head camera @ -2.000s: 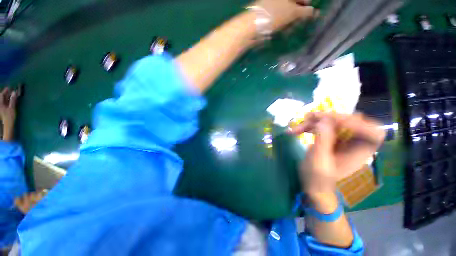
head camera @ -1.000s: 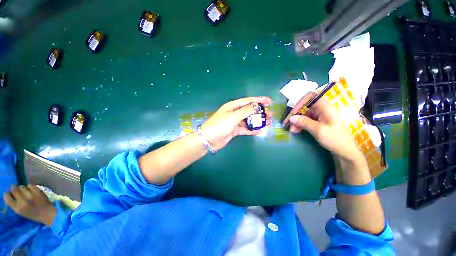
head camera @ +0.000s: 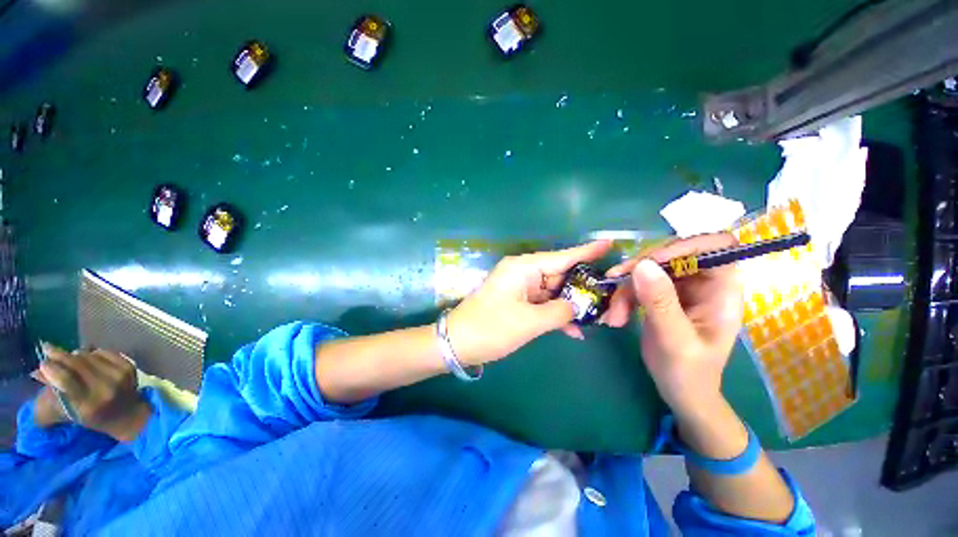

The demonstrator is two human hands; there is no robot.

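Note:
My left hand [head camera: 515, 306] holds a black device unit [head camera: 584, 295] between thumb and fingers, its open inside with a white label facing up. My right hand [head camera: 683, 315] grips dark tweezers [head camera: 741, 254] with a yellow marking, like a pen. The tweezers' tip reaches the upper right part of the unit; whether it touches or carries a piece cannot be told. The tape sheet [head camera: 798, 341] with rows of orange pieces lies just right of my right hand, partly behind its fingers.
Several device units [head camera: 368, 40] lie spaced along the green bench at the back and left. A metal post [head camera: 840, 79], crumpled white paper [head camera: 825, 173], a black box [head camera: 874, 262] and black trays [head camera: 937, 304] are right. Another person's hands [head camera: 95, 388] are beside a ribbed pad [head camera: 142, 330].
My right hand has brought the tweezers from beside the tape sheet to the unit in my left hand. The tweezers now lie flatter. The view has shifted, so the bench things sit differently in the picture.

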